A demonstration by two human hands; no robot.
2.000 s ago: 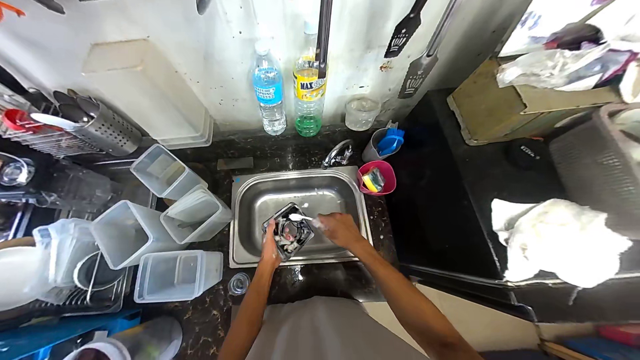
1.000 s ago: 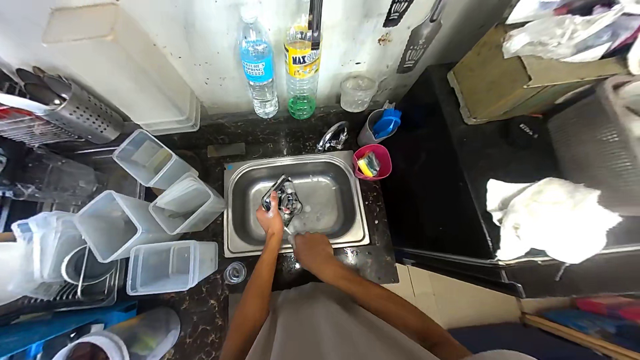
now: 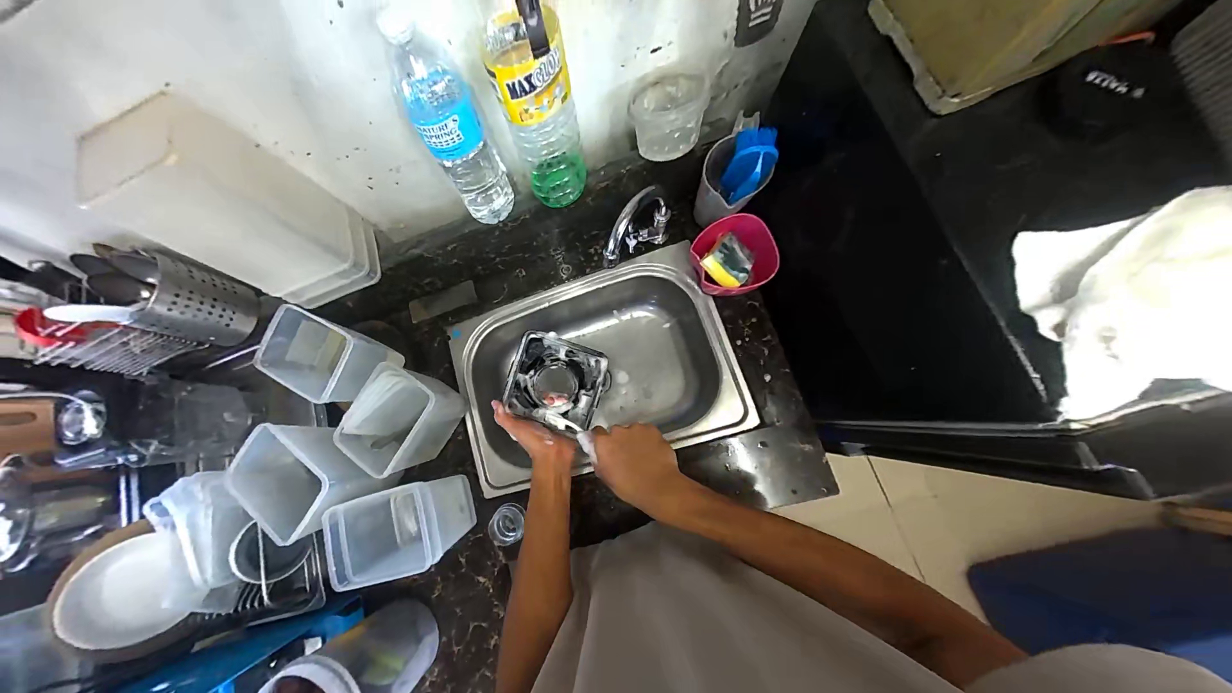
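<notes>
My left hand (image 3: 535, 438) holds a square black part with a round centre (image 3: 556, 377), tilted over the left side of the stainless steel sink (image 3: 664, 337). White suds-like patches lie on the part. In my right hand (image 3: 630, 462) is the handle of a white brush (image 3: 568, 423), its head against the near edge of the part. A chrome faucet (image 3: 637, 226) stands behind the sink. At the sink's back right corner, a pink cup (image 3: 763, 252) holds a yellow and green sponge (image 3: 729, 260).
Clear plastic containers (image 3: 399, 534) crowd the counter left of the sink, beside a dish rack (image 3: 279, 587). Two plastic bottles (image 3: 452, 135), (image 3: 539, 106) and a clear tub (image 3: 668, 115) stand along the wall. A small glass (image 3: 506, 524) sits near my left forearm. A white cloth (image 3: 1145, 298) lies at right.
Both hands stay at the sink with the black part and the brush. My right hand was farther right of the part two seconds ago; it is now at its near edge.
</notes>
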